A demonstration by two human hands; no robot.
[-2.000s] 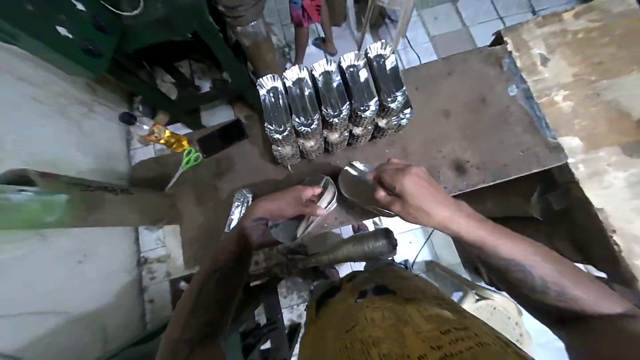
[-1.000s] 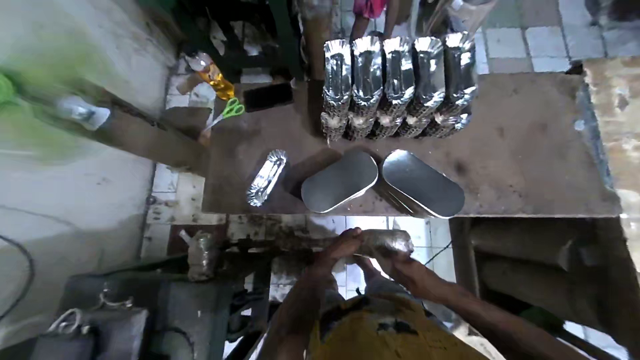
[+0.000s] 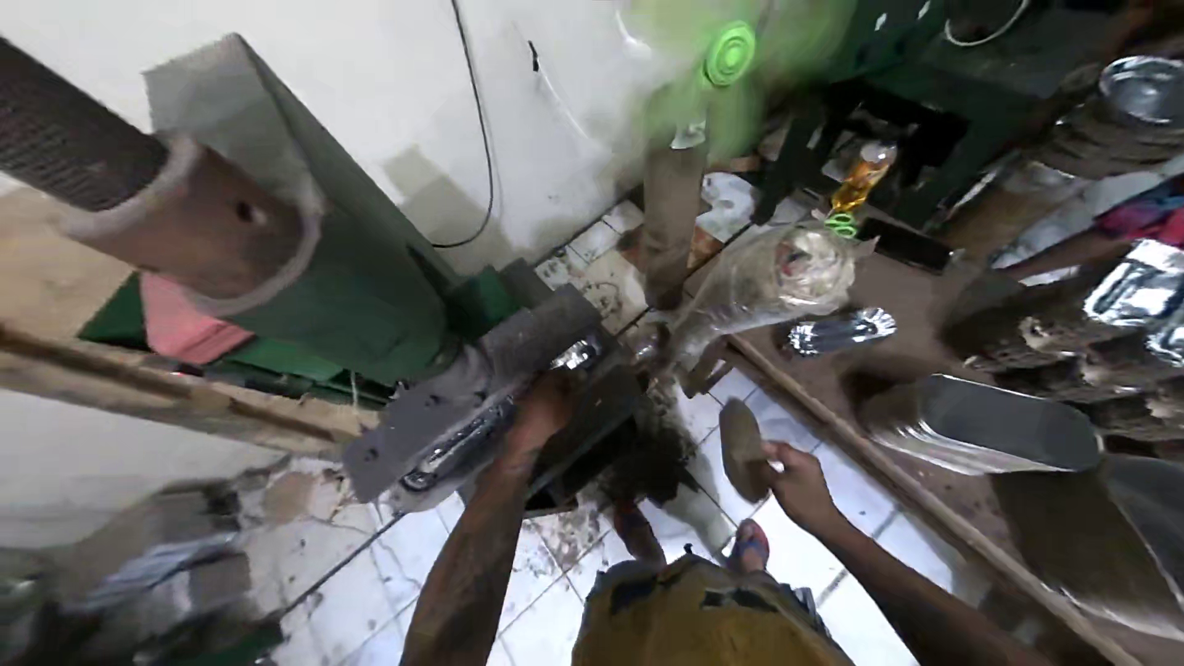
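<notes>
My left hand (image 3: 546,407) reaches into the press machine (image 3: 499,370), at a shiny metal die with oval cavities; its fingers are blurred, so its grip cannot be told. My right hand (image 3: 797,481) holds a flat, oval-ended piece (image 3: 743,450) over the tiled floor, gripped by its lower edge. On the bench to the right lie a stack of oval-ended sheets (image 3: 1008,421) and one foil tray (image 3: 842,331) with crimped edges. Stacked foil trays (image 3: 1138,287) stand at the far right.
A thick threaded shaft (image 3: 74,129) enters a metal collar at upper left. A plastic-wrapped roll (image 3: 768,277) juts over the corner of the bench (image 3: 925,324). Behind it are a bottle of amber liquid (image 3: 865,176), green-handled scissors (image 3: 841,224) and a dark phone (image 3: 902,244).
The view has swung left to the press. My hands were together below the bench edge one second ago; now they are apart, the left at the press, the right holding the flat piece.
</notes>
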